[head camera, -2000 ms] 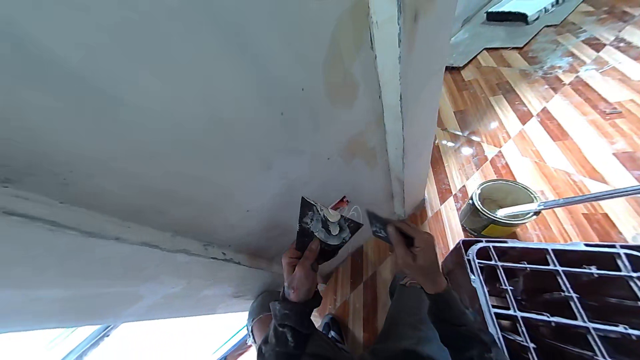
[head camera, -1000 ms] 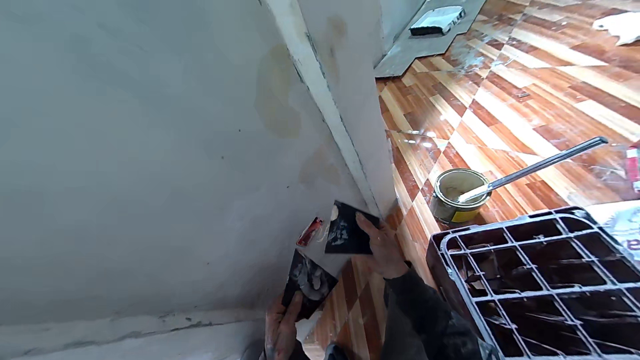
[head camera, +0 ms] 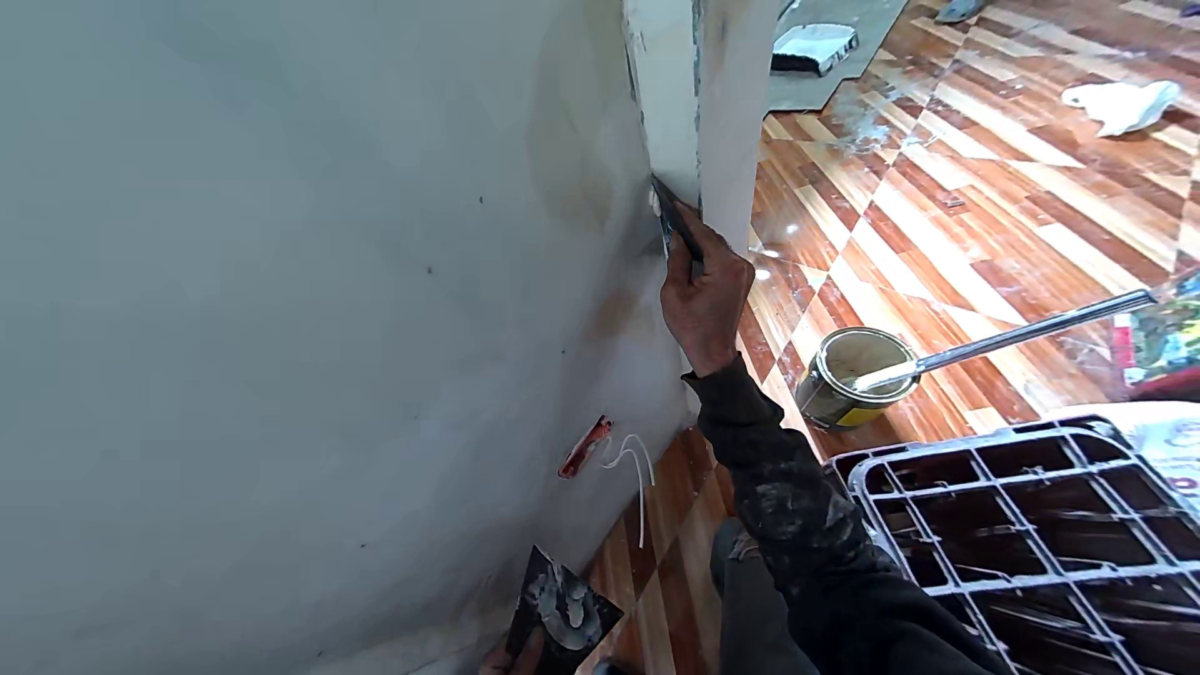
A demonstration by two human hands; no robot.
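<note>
My right hand grips a dark putty knife and holds its edge against the wall beside the pale vertical trim strip. A little whitish compound shows at the blade. Low in the view, my left hand holds a dark square blade with grey-white compound spread on its face; only some fingers show. Between the hands, a red electrical box is set in the grey plastered wall, with thin white wires hanging beside it.
An open metal can with a long-handled tool in it stands on the patterned wood floor. A grid-bottomed plastic crate is at lower right. Farther off lie a white cloth and a white tray-like item on a grey sheet.
The two blades were close together near the red box; my right hand has moved up the wall with its knife to the trim. My left hand remains low with the loaded blade.
</note>
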